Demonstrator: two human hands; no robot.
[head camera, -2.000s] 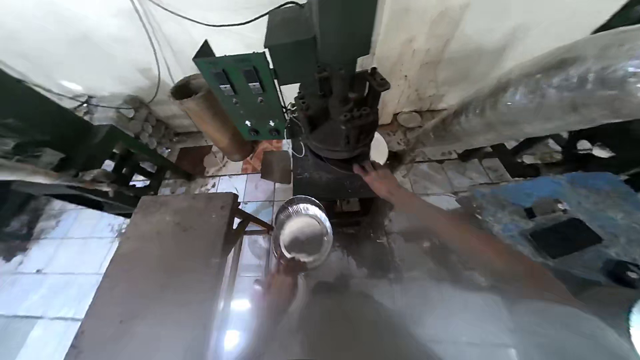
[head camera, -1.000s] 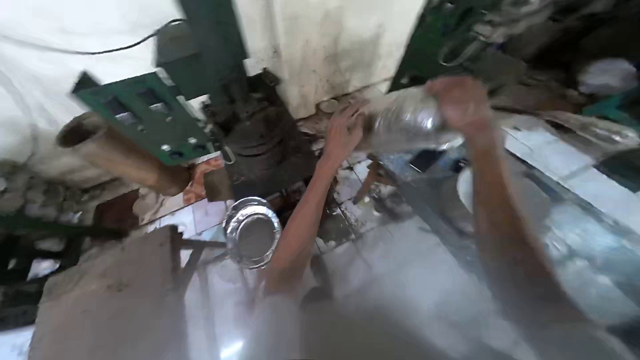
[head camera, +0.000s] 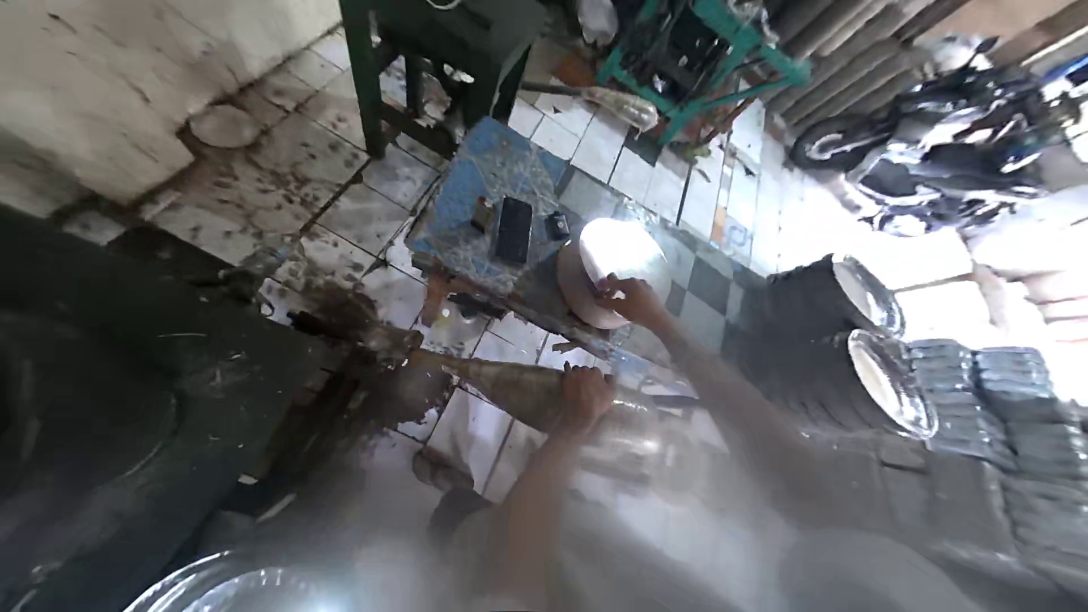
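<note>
My left hand (head camera: 586, 395) is closed around a long tapered roll (head camera: 510, 387), apparently wrapped in clear plastic, that lies across the view. Its narrow end points left. Up and to the right, my right hand (head camera: 631, 302) pinches the lower edge of a bright, round metal disc (head camera: 625, 255). Below that disc, another pale disc (head camera: 574, 280) rests on a low bench covered with worn blue sheeting (head camera: 489, 166). A shiny round metal pan (head camera: 246, 591) shows partly at the bottom left edge.
A dark phone (head camera: 513, 231) and small boxes lie on the bench. Dark green machinery (head camera: 127, 382) fills the left. Stacked metal pans (head camera: 884, 382) stand at right, with a motorcycle (head camera: 935, 161) beyond. A teal metal frame (head camera: 705, 68) is behind the bench.
The view has swung right, from the press to the bench. My right hand has left the wrapped roll and is now at the discs; my left hand has closed on the roll.
</note>
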